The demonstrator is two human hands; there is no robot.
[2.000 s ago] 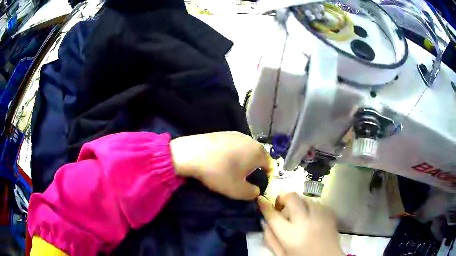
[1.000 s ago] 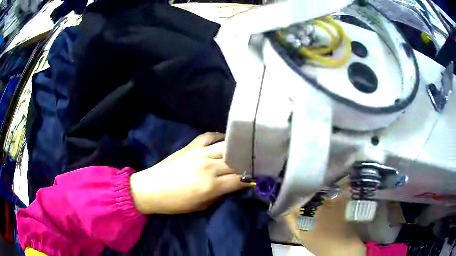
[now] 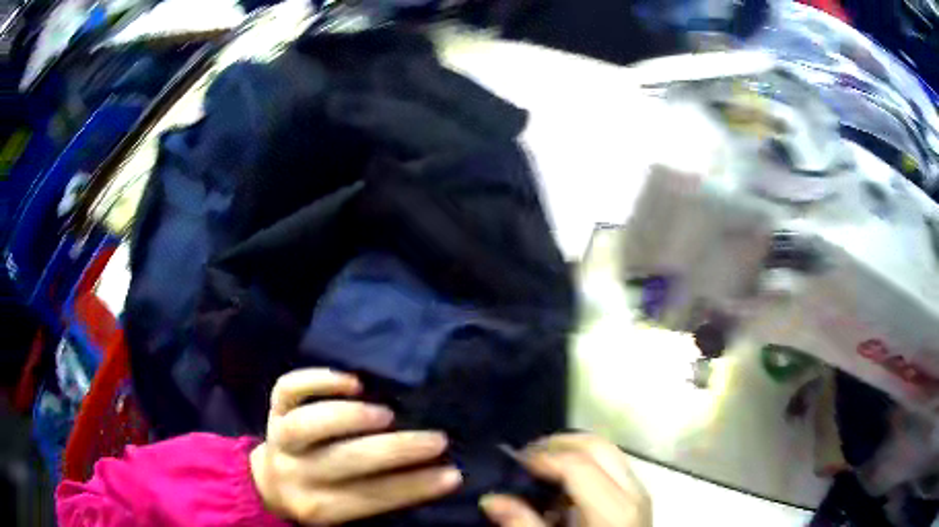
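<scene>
A dark garment [image 3: 443, 196], black with navy parts, lies heaped left of the sewing machine. A lighter blue piece [image 3: 376, 324] shows on its black side. My left hand [image 3: 355, 453], in a pink sleeve, holds the cloth at the lower middle, fingers curled over it. My right hand [image 3: 582, 479] pinches the garment's edge at the bottom, cut off by the picture's edge. The white sewing machine head [image 3: 700, 226] is blurred, with a purple part [image 3: 653, 296] near the needle area. The cloth lies clear of the needle area.
The pale machine bed [image 3: 659, 401] lies right of the garment. A green ring [image 3: 785, 360] sits behind the needle area. A red basket [image 3: 98, 412] and a blue crate [image 3: 57, 196] stand at the left. Dark items lie at the lower right.
The view has shifted, and the machine appears farther right. Both hands are now away from the needle, at the bottom of the picture. The lighter blue piece now shows.
</scene>
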